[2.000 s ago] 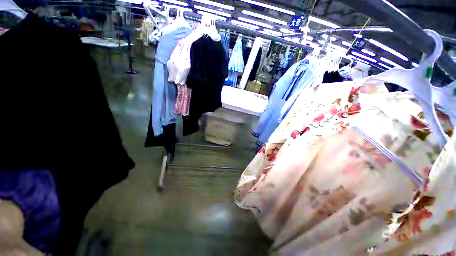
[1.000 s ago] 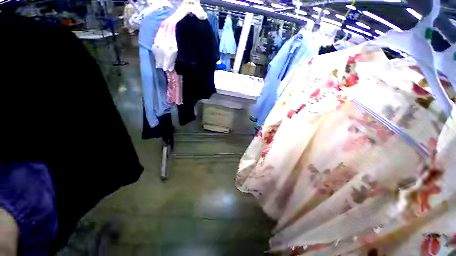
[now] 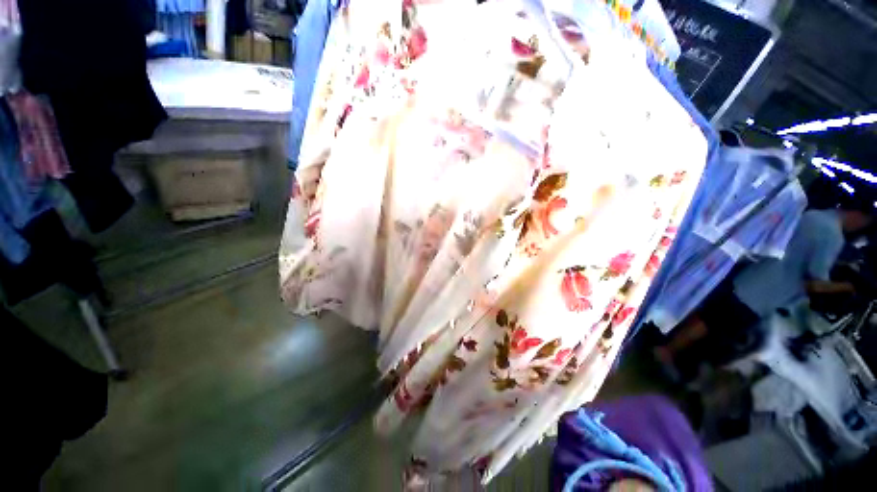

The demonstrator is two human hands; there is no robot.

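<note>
Cream floral garments (image 3: pixel 433 221) with red-pink flowers and brown leaves hang close together in front of me. A purple sleeve (image 3: pixel 664 432) with a light blue cord is at the bottom, right of centre, below the floral hems. A sliver of skin, apparently my right hand or wrist (image 3: pixel 630 485), shows at the bottom edge; the rest is cut off, so its grip cannot be seen. My left hand is out of the picture.
A black garment (image 3: pixel 87 77) and pink checked cloth (image 3: pixel 37 135) hang left. A cardboard box (image 3: pixel 204 183) sits below a white table (image 3: pixel 216 88). Light blue garments (image 3: pixel 736 211) hang right, beside a person (image 3: pixel 798 255). A rack bar (image 3: pixel 322 447) lies low.
The view has turned right, so the floral garments now stand near the centre. The purple sleeve and skin at the lower left have left view; a corded purple sleeve shows at the lower right.
</note>
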